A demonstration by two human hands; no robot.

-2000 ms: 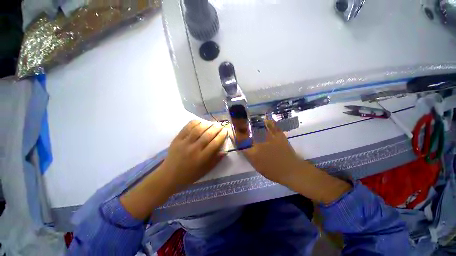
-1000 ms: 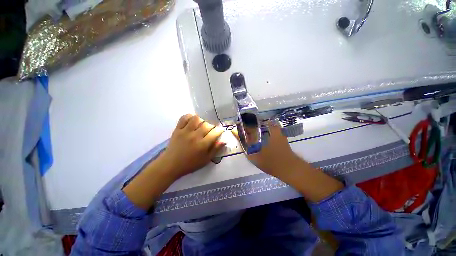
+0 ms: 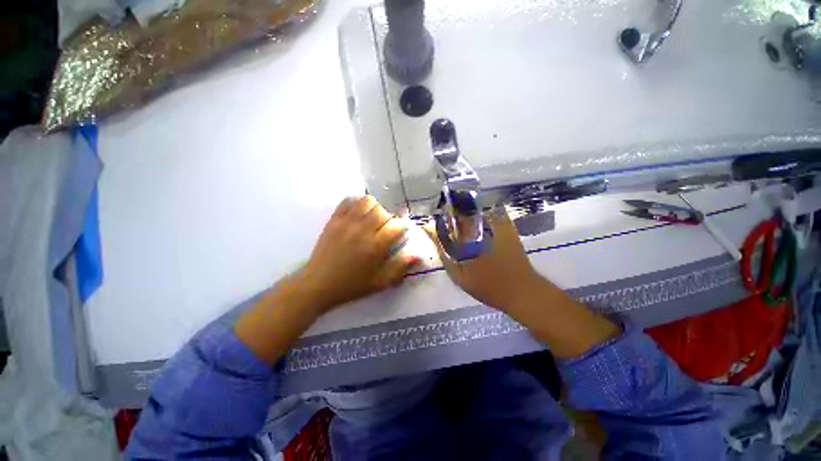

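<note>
The white sewing machine head (image 3: 576, 99) spans the upper right, with its metal presser and needle parts (image 3: 461, 203) lit by the lamp. My left hand (image 3: 360, 248) lies on the bed just left of the needle area, fingers bent and together. My right hand (image 3: 491, 266) lies just right of it, partly behind the metal part. A small patch of pale material shows between the hands in the glare; its outline is unclear. Whether either hand grips cloth is hidden by the fingers.
Thread snips (image 3: 664, 212) and red-and-green-handled scissors (image 3: 767, 261) lie at the right. A ruler edge (image 3: 432, 335) runs along the table front. Blue tape (image 3: 88, 243), white cloth (image 3: 36, 234) and a shiny brown packet (image 3: 171, 63) are at the left. A red bag (image 3: 720, 333) sits below right.
The view has shifted, so the machine sits slightly further right in the picture. Both hands stay beside the needle; my left hand's fingers have moved slightly closer to it.
</note>
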